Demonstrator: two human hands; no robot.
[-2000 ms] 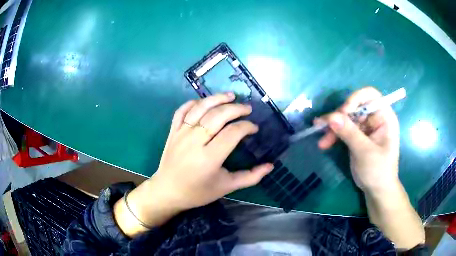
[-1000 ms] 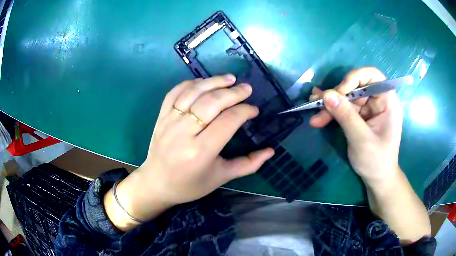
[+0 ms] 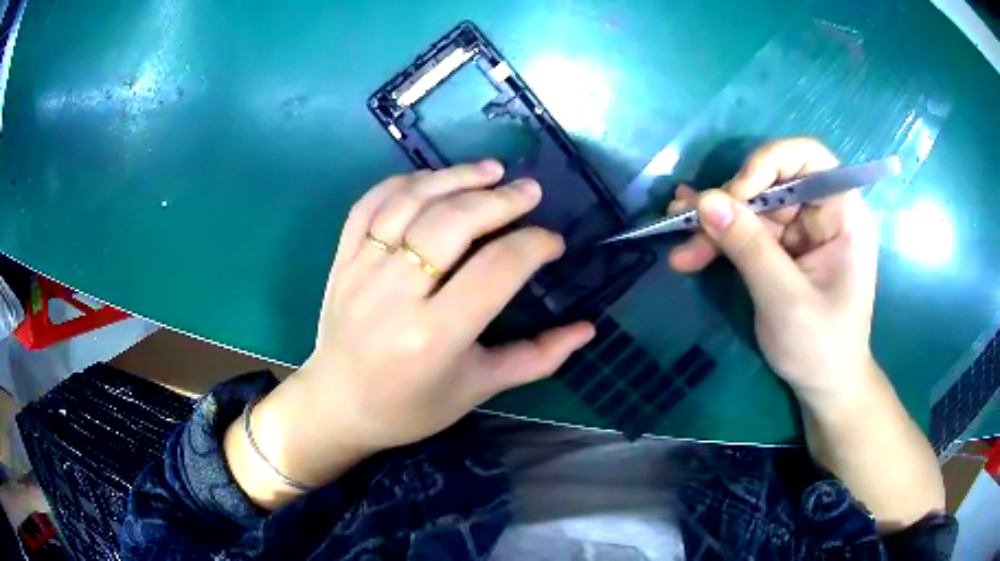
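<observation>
A black rectangular housing [image 3: 567, 159] lies tilted on the green bench, its window and pale strip at the far end. My left hand [image 3: 422, 290] lies over its near left part, fingertips inside the frame and thumb at its near end. My right hand [image 3: 795, 252] holds silver tweezers [image 3: 809, 189] like a pen. Their tip points into the near right part of the housing; whether it grips a pad cannot be seen. Small black pads [image 3: 641, 378] in rows on a clear sheet [image 3: 811, 93] lie partly under the housing.
The glossy green bench [image 3: 219, 208] has bright glare spots. Another sheet of black pads [image 3: 967, 400] is at the right edge. Black trays [image 3: 93, 460] are stacked below the bench at the lower left, near a red stool [image 3: 66, 312].
The bench view has shifted. The tweezers have become sharper in view and their tip has moved from the housing's near right edge to inside the frame. My left hand stays on the housing.
</observation>
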